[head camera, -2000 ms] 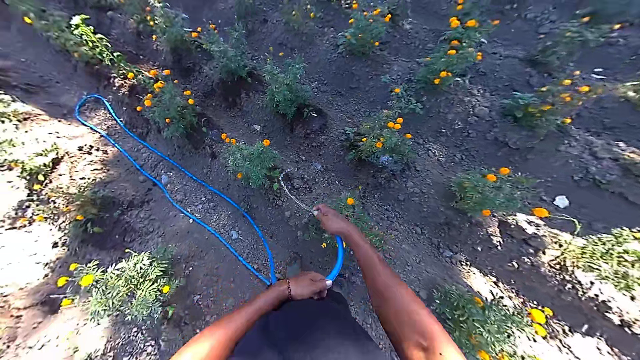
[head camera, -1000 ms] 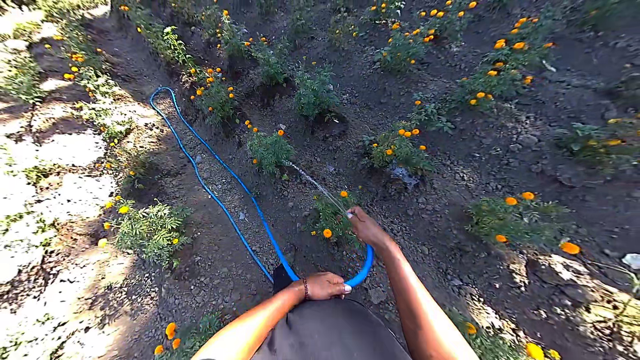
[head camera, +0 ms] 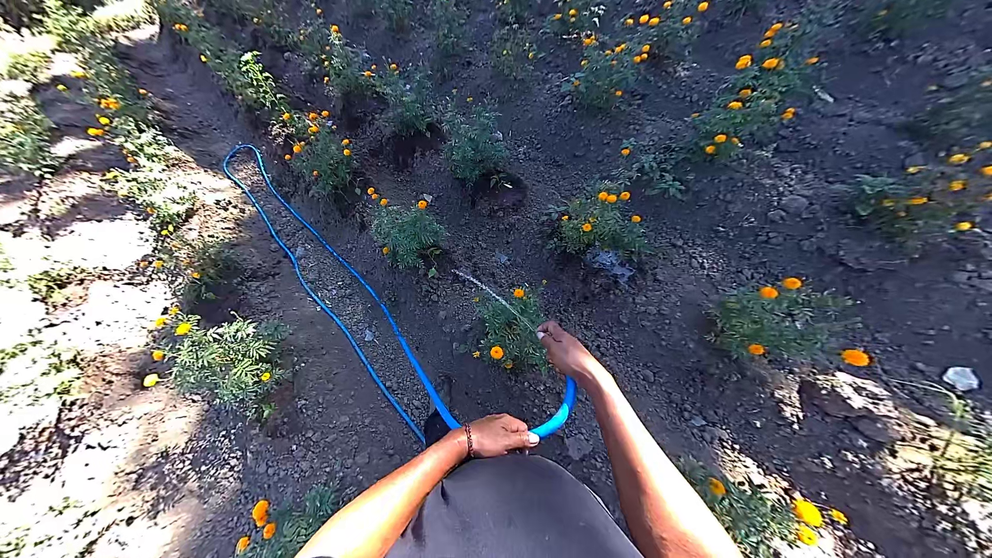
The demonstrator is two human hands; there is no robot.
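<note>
A blue hose [head camera: 555, 421] curves between my two hands. My right hand [head camera: 564, 350] is closed around its outlet end, and a thin stream of water [head camera: 490, 290] shoots from there up and to the left, over a marigold plant [head camera: 511, 329]. The nozzle end itself is hidden by my fingers. My left hand [head camera: 500, 435], with a bracelet at the wrist, grips the hose close to my waist. From there the hose runs away to the upper left and doubles back in a long narrow loop on the soil.
Marigold plants with orange flowers grow around me, among them one at the left [head camera: 229, 360], one ahead [head camera: 407, 232] and one at the right [head camera: 779, 318]. A wet patch [head camera: 610, 263] shines below another plant. A pale stone [head camera: 961, 378] lies at the far right.
The water stream reached the plant ahead one second ago; now its visible end falls short, just to the lower right of that plant. Both hands keep hold of the hose.
</note>
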